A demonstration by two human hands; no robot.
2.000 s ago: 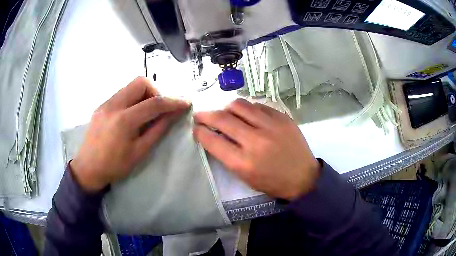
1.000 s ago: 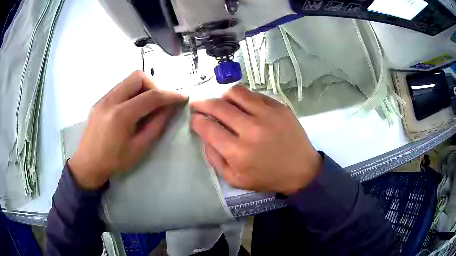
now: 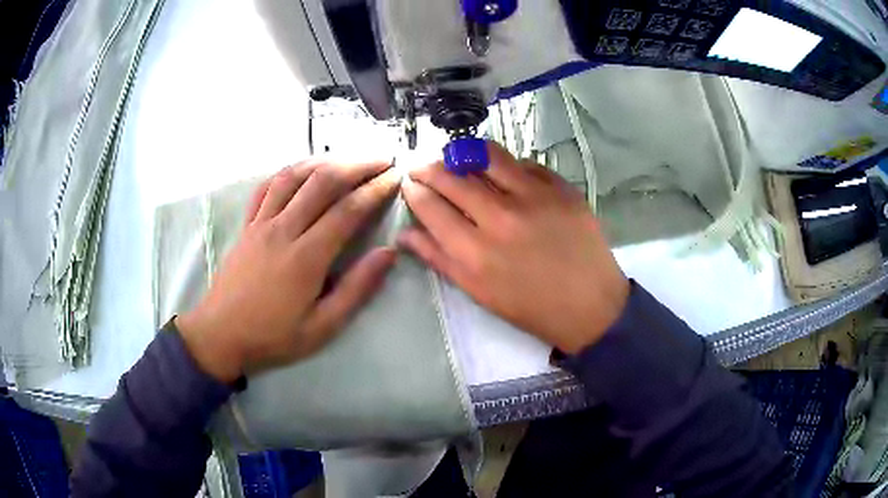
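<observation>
A pale grey-green fabric panel (image 3: 375,360) lies on the white machine table and hangs over its front edge. Its paler seam edge (image 3: 446,336) runs from between my hands to the table edge. My left hand (image 3: 292,258) presses on the panel with fingertips just in front of the needle area. My right hand (image 3: 521,243) rests at the seam edge, its fingertips close to my left fingertips. The presser foot and needle (image 3: 410,126) stand just behind the fingertips. The dark blue tension knob (image 3: 466,155) is above my right fingers. The cloth under the fingers is hidden.
A panel stack (image 3: 73,195) with fringed edges lies at the left. Sewn pieces (image 3: 647,146) with loose strips are heaped right of the needle. A mobile phone (image 3: 835,216) lies on a tan pad. A tape rule (image 3: 536,397) lines the front edge. A blue crate (image 3: 789,404) is below right.
My left hand has flattened onto the panel, fingers spread, and both hands are closer to the needle. The panel's upper part now lies farther up the table. The view has shifted slightly.
</observation>
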